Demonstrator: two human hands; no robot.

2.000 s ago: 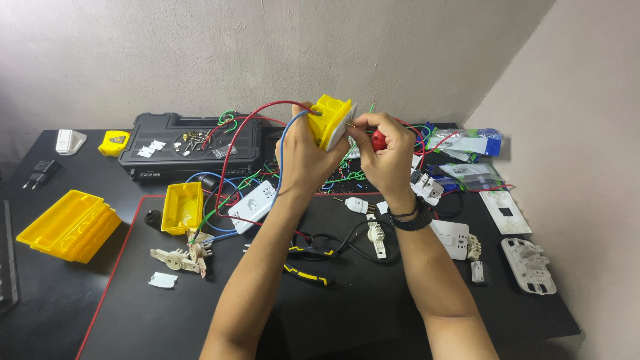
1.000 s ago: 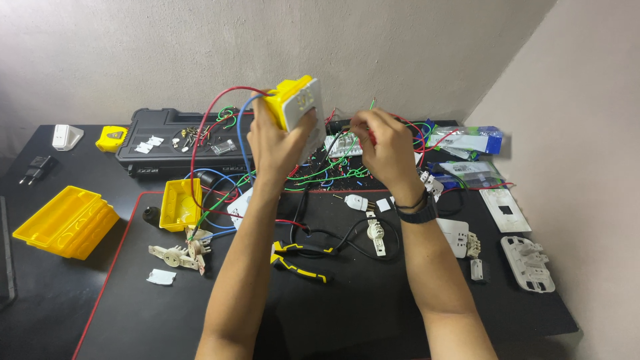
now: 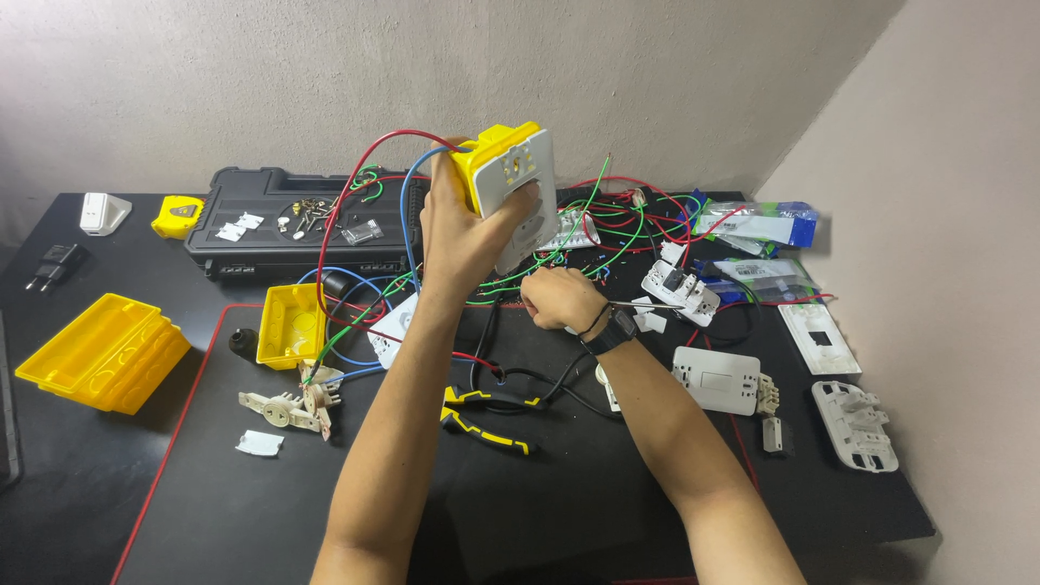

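My left hand (image 3: 475, 223) holds a yellow plastic electrical box (image 3: 496, 150) with a white socket plate (image 3: 532, 171) on its front, thumb on the plate. A red wire (image 3: 351, 191) and a blue wire (image 3: 405, 215) run from the back of the box. Low over the table, to the right of the box, my right hand (image 3: 561, 298) is curled with its back upward. A thin metal screwdriver shaft (image 3: 650, 305) sticks out to the right past its wrist; the handle is hidden under the hand.
Behind lies a black tool case (image 3: 309, 252) with screws on it. Yellow boxes (image 3: 106, 349) stand at left. Black-and-yellow pliers (image 3: 487, 435) lie centrally near a black cable. Tangled wires (image 3: 626, 219), socket modules (image 3: 678, 292), white plates (image 3: 715, 378) and plastic packets (image 3: 756, 223) are at right.
My right hand has come away from the box and down toward the table. The box in my left hand has turned, so its white front now faces more toward the camera.
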